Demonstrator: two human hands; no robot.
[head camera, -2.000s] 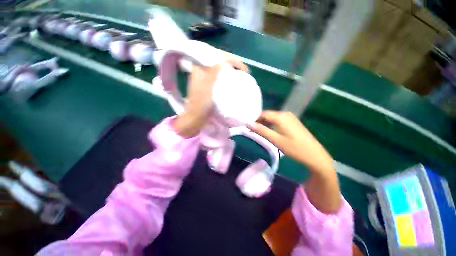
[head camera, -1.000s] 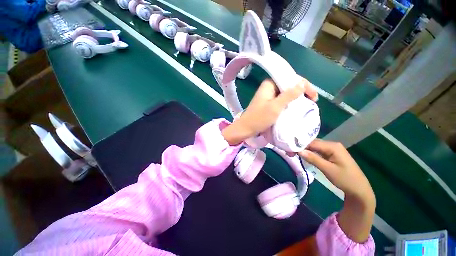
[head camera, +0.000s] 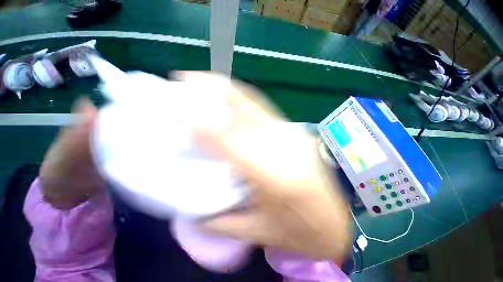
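White and pink cat-ear headphones are held up close to the camera, strongly blurred. A white ear points up at their upper left, and a pink part hangs below. My right hand is large and blurred, with its fingers closed over the headphones' right side. My left hand is blurred at their left edge; its grip cannot be made out. The headphones hide part of the black mat beneath.
The white and blue tester, with lit screen and coloured buttons, stands at right; a white cable loops below it. More headphones lie on the belt at left, others at far right. A metal post stands behind.
The view has swung right, bringing the whole tester in. The held headphones are now larger and nearer the camera. My right hand has moved from the cup's lower edge to over the headphones.
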